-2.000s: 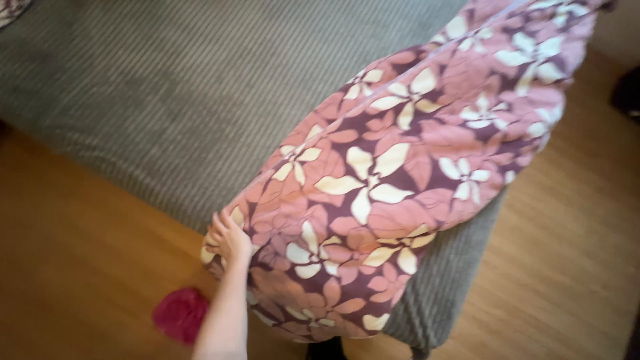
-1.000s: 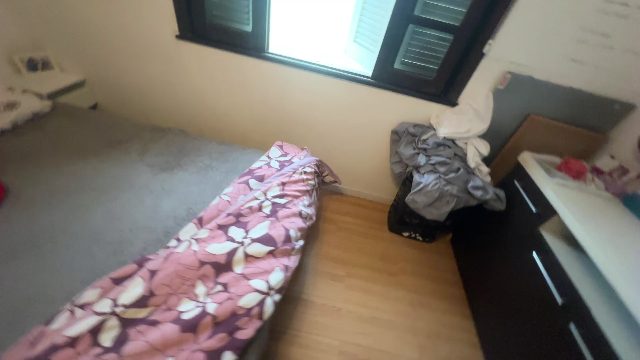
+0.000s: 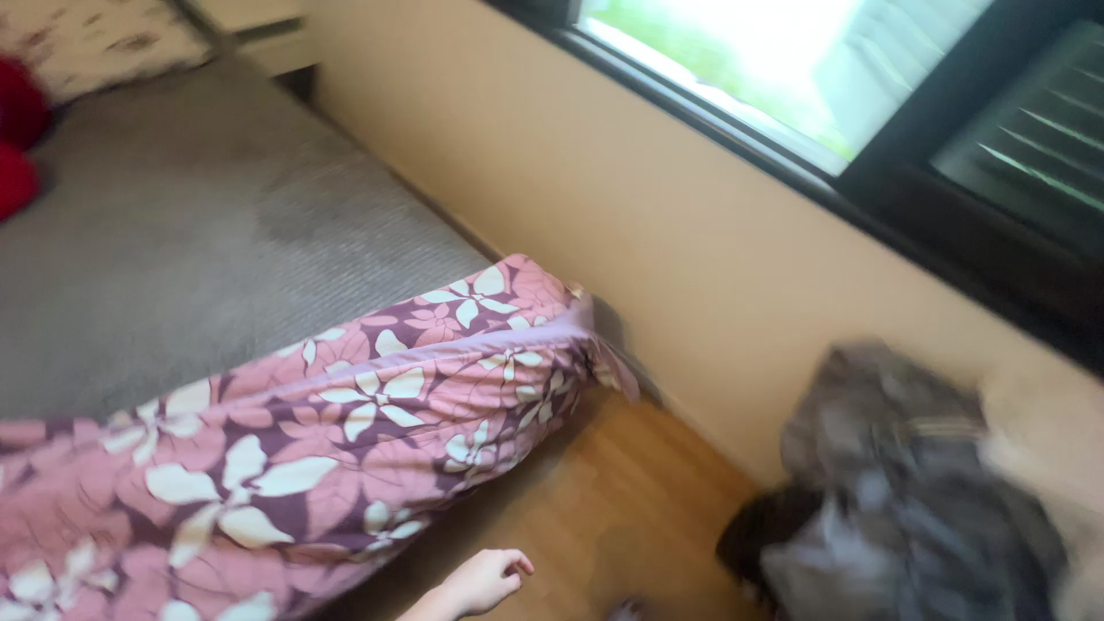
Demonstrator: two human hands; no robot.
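Observation:
My left hand (image 3: 496, 580) is at the bottom centre, above the wooden floor and near the hanging side of a floral cover. Its fingers are loosely bent and hold nothing. My right hand is out of view. The pink and purple floral cover (image 3: 379, 448), with large white flowers and a lilac edge strip, lies across the near end of the bed. Its far corner hangs over the bed's edge near the wall. Beyond it, grey ribbed fabric (image 3: 259, 233) covers the bed.
A dark heap of fabric (image 3: 914, 483) is at the lower right, by the wall. The dark-framed window (image 3: 828, 190) is above it. Red objects (image 3: 17, 138) and a patterned pillow (image 3: 112, 39) lie at the bed's upper left. The wooden floor (image 3: 621, 492) shows between bed and heap.
Two seconds ago my left hand was on the cover's edge; now it is off it, over the floor. The view has swung up toward the window, then down closer to the cover's far corner.

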